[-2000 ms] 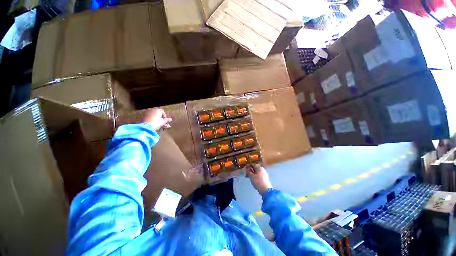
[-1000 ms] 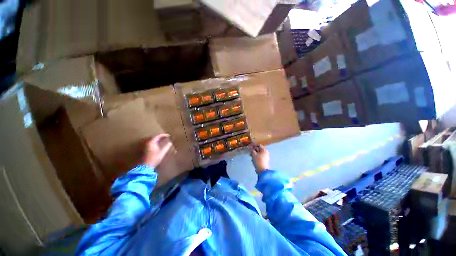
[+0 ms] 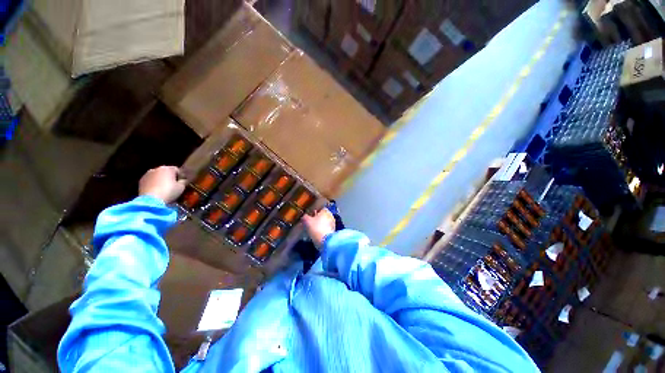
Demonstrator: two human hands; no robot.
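A clear tray [image 3: 250, 191] holds rows of orange-and-black blocks in front of me, over the flaps of an open carton. My left hand [image 3: 162, 184] grips its left edge with the fingers closed on it. My right hand [image 3: 319, 224] holds its right edge near the lower corner. The open carton [image 3: 148, 149] has a dark hollow inside, beyond my left hand. Its brown flap [image 3: 312, 124] lies out past the tray.
More component trays [image 3: 523, 211] with paper slips are stacked at the right, beside a blue pallet [image 3: 558, 98]. Labelled cartons [image 3: 408, 47] stand at the top. A yellow line [image 3: 467, 146] crosses the floor. A loose cardboard piece [image 3: 130, 33] is at upper left.
The view has turned, so the floor and tray stacks show more. My left hand has moved from the loose flap onto the tray's left edge. The tray now lies slanted in view.
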